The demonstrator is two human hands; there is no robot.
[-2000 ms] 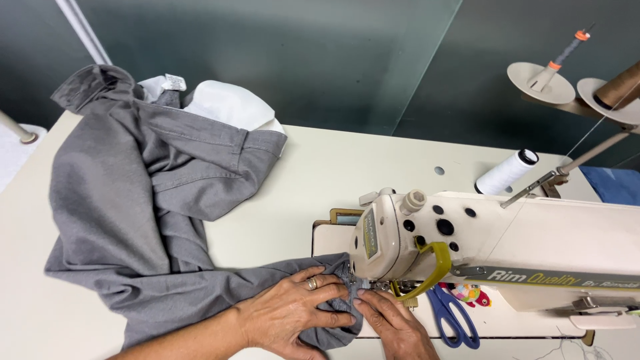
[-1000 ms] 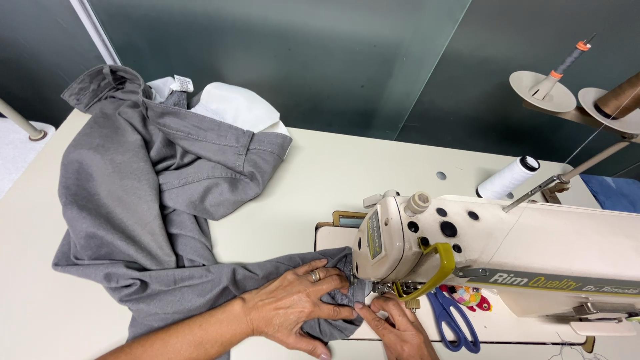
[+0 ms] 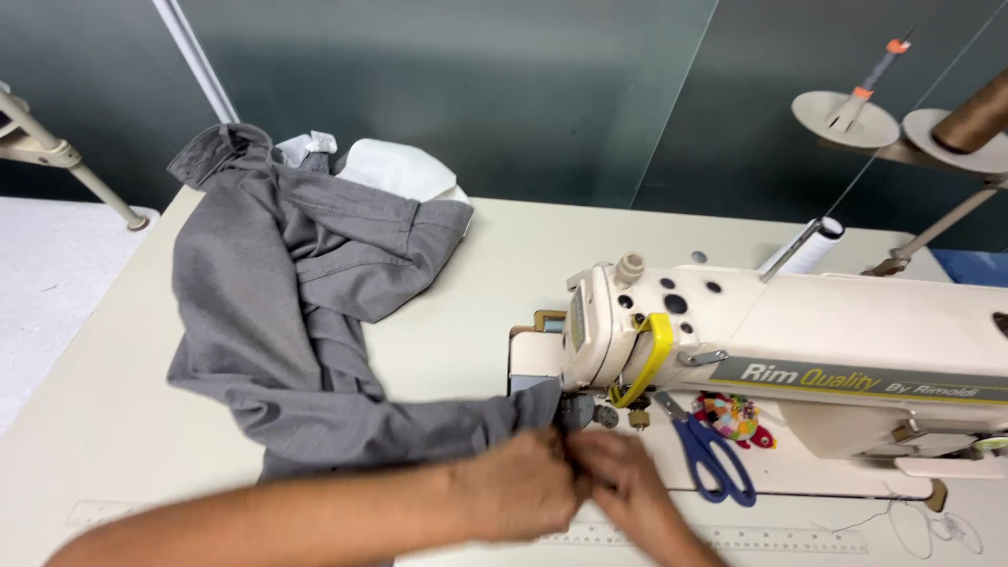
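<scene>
Grey cloth trousers [image 3: 236, 291] lie in folds on the left of the table, one leg stretching right to the needle area of a white industrial sewing machine [image 3: 835, 323]. My left hand [image 3: 520, 484] is at the end of that leg, in front of the machine head, its fingers bent and blurred. Touching it from the right is my right hand [image 3: 618, 480], also blurred. Both are close to the cloth's edge, but the fingertips are hidden, so what they grip cannot be made out. A yellow finger guard [image 3: 652, 358] stands above and right of the hands.
Blue-handled scissors [image 3: 709, 457] and a patchwork pincushion [image 3: 731, 417] lie under the machine arm. A clear ruler [image 3: 772, 539] runs along the near side, with loose thread [image 3: 906, 520] beside it. A white thread spool [image 3: 815, 244] stands behind the machine, and thread stands [image 3: 846, 118] rise at the back right.
My hands have come together in front of the machine head; earlier my left hand lay spread on the trouser leg. The ruler now shows at the near side.
</scene>
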